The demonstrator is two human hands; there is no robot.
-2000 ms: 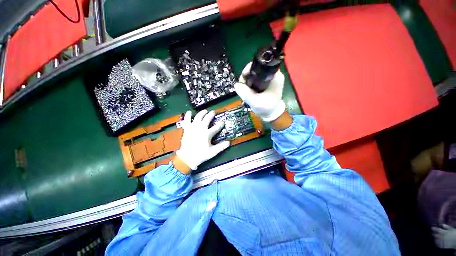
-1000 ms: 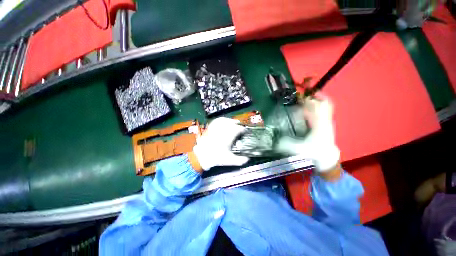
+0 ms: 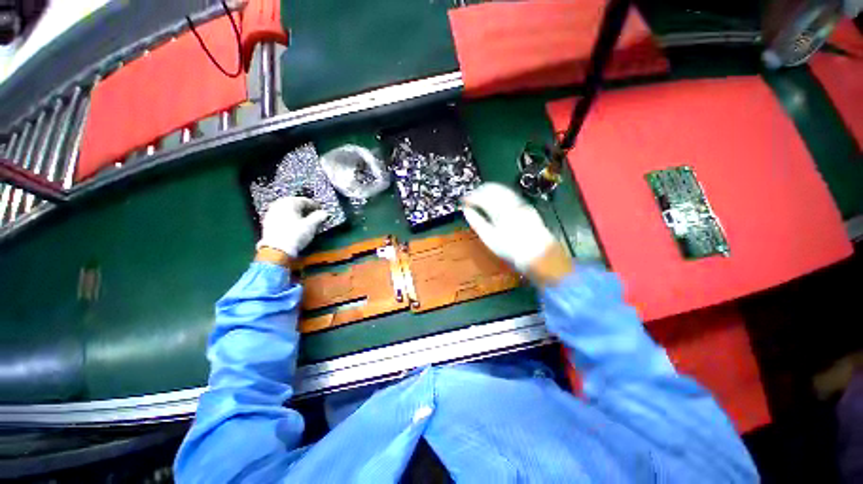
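Observation:
My left hand, in a white glove, is at the near edge of the left black tray of screws, fingers bent down; whether it holds a screw cannot be seen. My right hand, gloved and slightly blurred, is at the near right corner of the right black tray of metal brackets; its fingertips are close together and their content is unclear. The orange fixture lies in front of both trays with no board in it. A green circuit board lies on the red mat.
A clear bag of small parts lies between the trays. The power screwdriver stands right of the right tray on its dark cable. The red mat is at the right. A silver rail edges the bench. Rollers are behind at left.
The circuit board has gone from the fixture to the red mat. My right hand let go of the screwdriver and is now at the bracket tray. My left hand moved left to the screw tray.

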